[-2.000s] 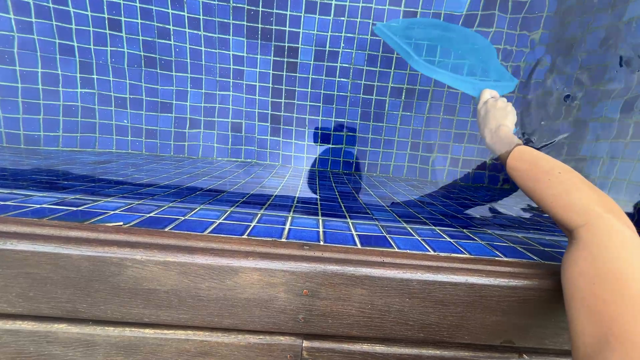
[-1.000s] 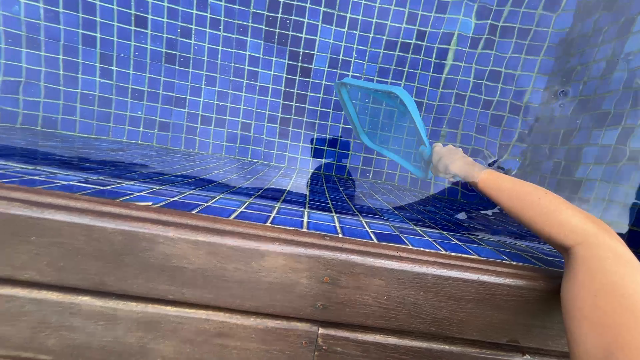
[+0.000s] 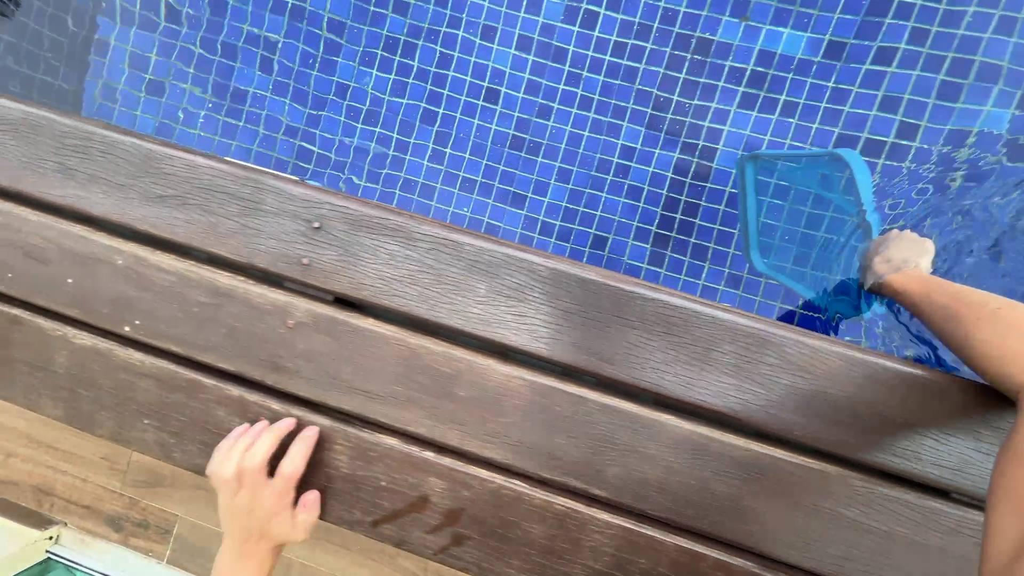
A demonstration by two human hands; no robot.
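A light-blue pool skimmer net [image 3: 808, 216] with a rigid frame lies at or under the water at the right of the head view. My right hand [image 3: 900, 256] is closed around it at the frame's right side and is partly in the water. At the lower left, my left hand [image 3: 260, 480] rests with fingers apart on the near plank [image 3: 448, 480] of the wooden deck, holding nothing. Far from the net, it lies across the plank's outer edge.
Blue mosaic tiles [image 3: 512, 120] line the pool beyond the deck planks, whose gaps run diagonally. Wet marks [image 3: 444, 520] darken the near plank. Wood-look floor tiles [image 3: 96, 472] and a pale frame with green glass or plastic [image 3: 56, 566] are at the lower left.
The view has shifted, now showing more deck. My left hand has come into view on the planks. The net has been turned in my right hand and now sits closer to the pool's edge.
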